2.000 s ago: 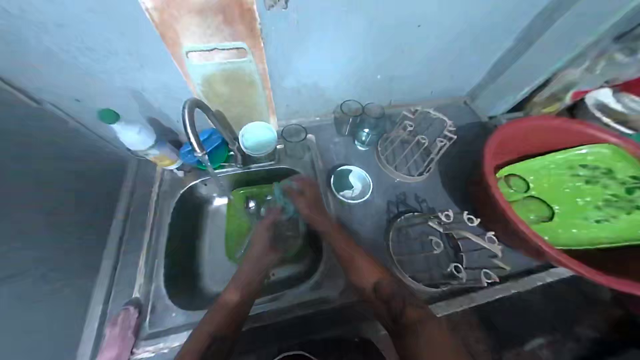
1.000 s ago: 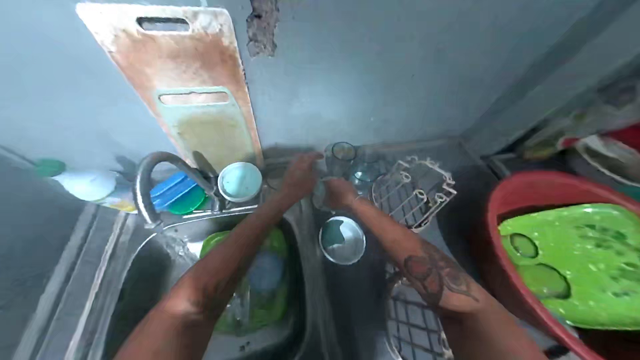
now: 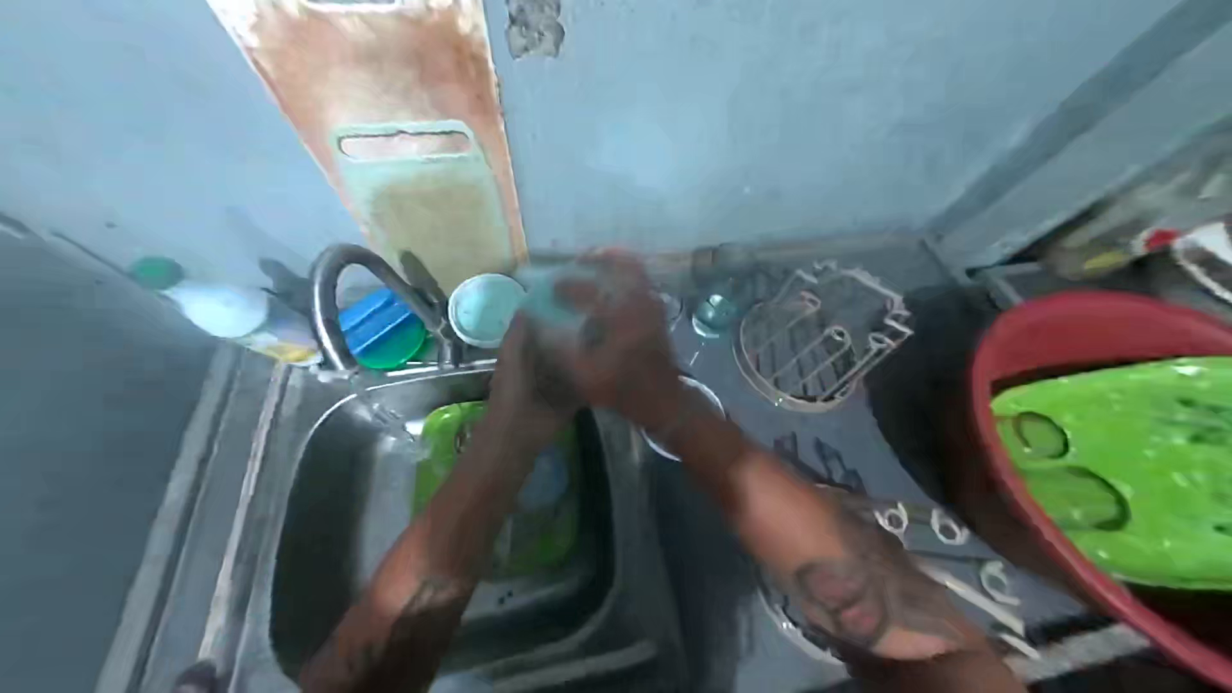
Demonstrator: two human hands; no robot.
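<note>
Above the back right edge of the metal sink, my left hand and my right hand are together, blurred by motion. A pale blue-green thing, perhaps a scrubber, shows at the fingers of my right hand. My left hand is closed round something below it, perhaps a drinking glass, largely hidden by the fingers. A round pale green container stands just left of my hands. A white-rimmed bowl is partly hidden behind my right wrist. Drinking glasses stand right of my hands, by the wall.
Water runs from the curved faucet into the sink, where a green tray lies. Two wire racks occupy the counter. At the right is a red basin with a green tray. Cutting boards lean on the wall.
My hands were over the sink, then reached to the glasses by the wall, and are now back to the left, together near the round container.
</note>
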